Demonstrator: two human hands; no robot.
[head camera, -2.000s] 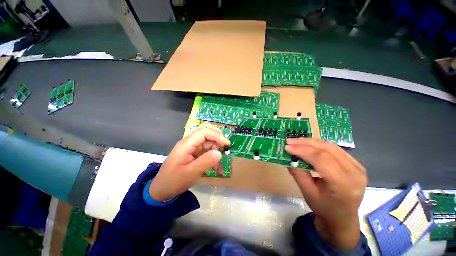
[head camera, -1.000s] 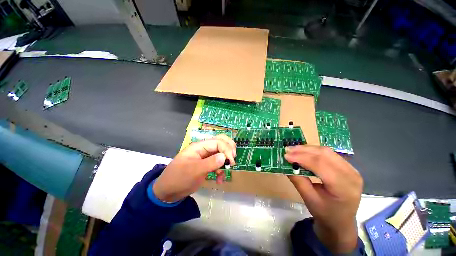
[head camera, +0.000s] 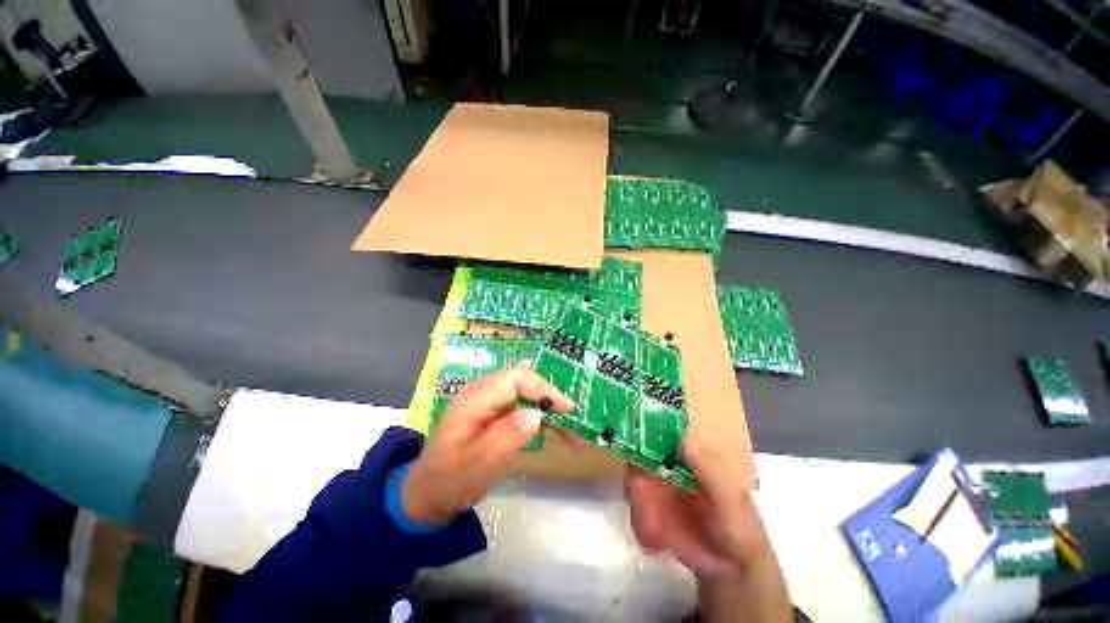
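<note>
A green PCB panel (head camera: 609, 380) with black round parts along its edges and a dark component row across its middle is held up in both hands, tilted down to the right. My left hand (head camera: 481, 438) pinches its left corner. My right hand (head camera: 700, 517) holds its lower right corner from below; some of its fingers are hidden behind the panel. Below lie stacked PCB panels (head camera: 499, 295) on a cardboard sheet (head camera: 682, 292). A blue wrist band (head camera: 398, 497) is on my left wrist.
A tilted cardboard divider (head camera: 499, 183) covers part of the stacks. Boards lie on the dark conveyor belt (head camera: 292, 268) at left and right. A blue tray (head camera: 907, 548) with a cream piece, another panel (head camera: 1020, 517) and a yellow-handled tool (head camera: 1066, 545) are at lower right.
The held panel has turned clockwise, its right end now lower. My right hand has moved down and left under its corner. The view has shifted, and more boards show on the belt at right.
</note>
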